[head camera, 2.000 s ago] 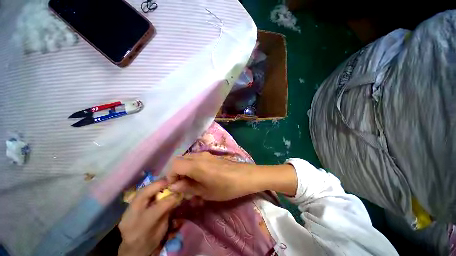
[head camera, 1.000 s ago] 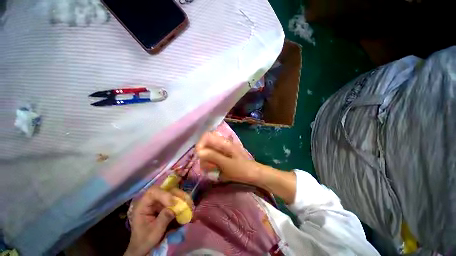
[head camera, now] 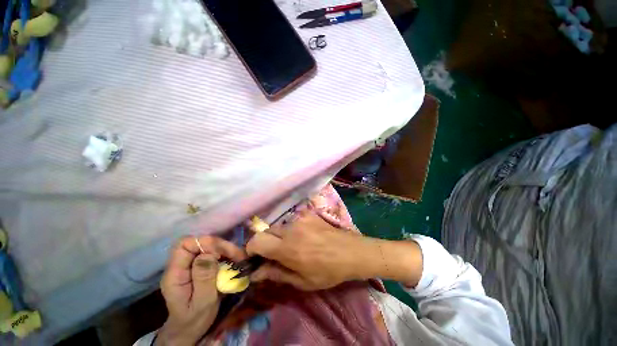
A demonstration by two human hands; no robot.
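My left hand [head camera: 191, 282] holds a plush toy's yellow stuffed end piece [head camera: 232, 279] at its fingertips, over the apron by the table edge. A fine pale strand of thread [head camera: 199, 244] crosses a left finger. My right hand [head camera: 308, 253] is closed around thread snips, mostly hidden by the fingers; their dark pointed blades [head camera: 240, 267] lie against the yellow piece. Another yellow part [head camera: 258, 224] shows just above my right fingers. A needle cannot be made out.
A smartphone [head camera: 270, 51], white fluff [head camera: 186, 27], small dark rings [head camera: 317, 42], second snips [head camera: 338, 13] and a small white wad [head camera: 101, 152] lie on the striped cloth. Blue-yellow toys [head camera: 27, 67] lie at left. A cardboard box [head camera: 411, 152] and grey sack [head camera: 534, 230] stand at right.
The snips that lay near the table edge are gone from there, and snips are now in my right hand, brought back to the yellow piece. The view has shifted left and up.
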